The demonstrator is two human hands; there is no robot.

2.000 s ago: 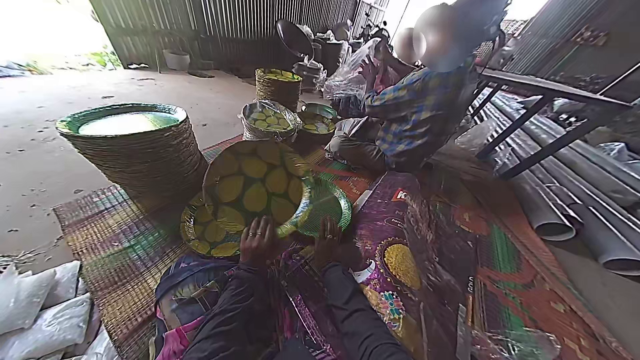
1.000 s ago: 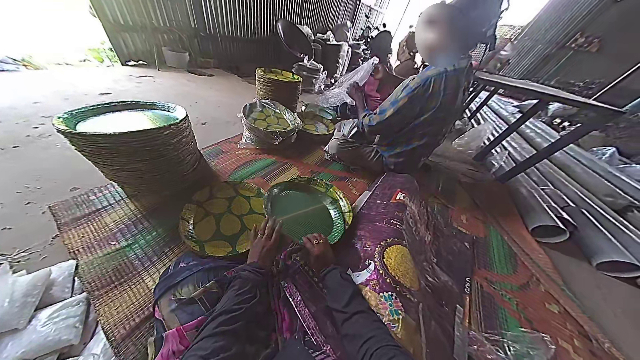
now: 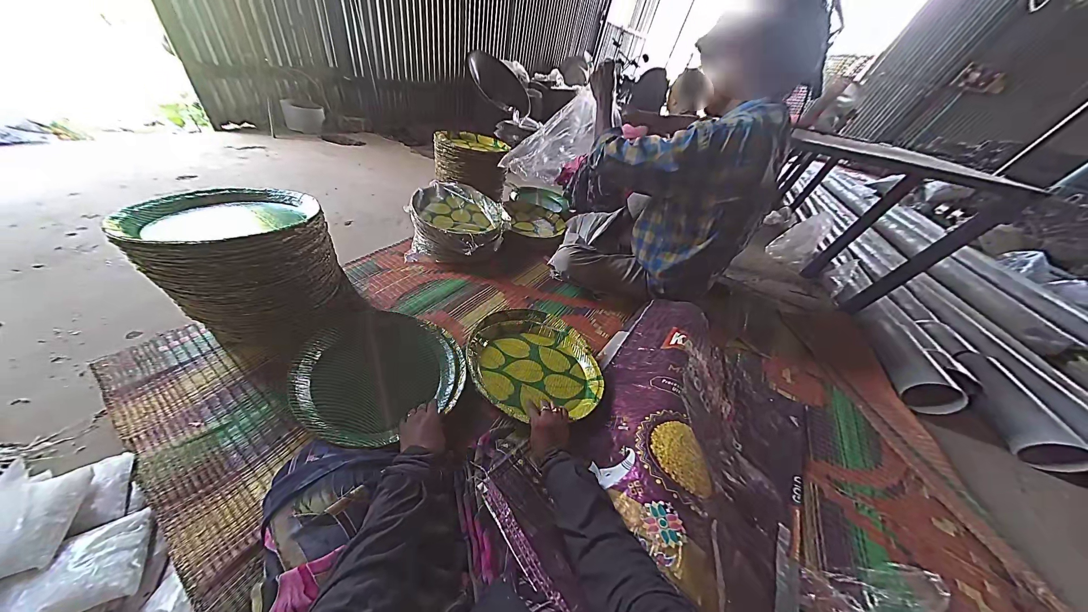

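My left hand (image 3: 422,427) lies at the lower right rim of a plain green disposable plate (image 3: 370,378), fingers on its edge. My right hand (image 3: 548,427) is at the near rim of a plate patterned with yellow leaf shapes (image 3: 531,365), its fingers over the edge. The two plates lie side by side. How firmly either hand grips is hard to tell. Left of them stands a tall stack of plates (image 3: 246,280) with a green plate on top.
A seated person in a checked shirt (image 3: 705,187) handles clear plastic. Near them are a plastic-wrapped plate stack (image 3: 455,221) and another stack (image 3: 470,161). A purple printed sack (image 3: 663,408) lies on the woven mat (image 3: 187,425). Metal pipes (image 3: 977,357) lie right, white packets (image 3: 102,544) lower left.
A plain green plate now lies on the left and a yellow-patterned one on the right; one second ago it was the other way round. The other person's hand has risen with the plastic.
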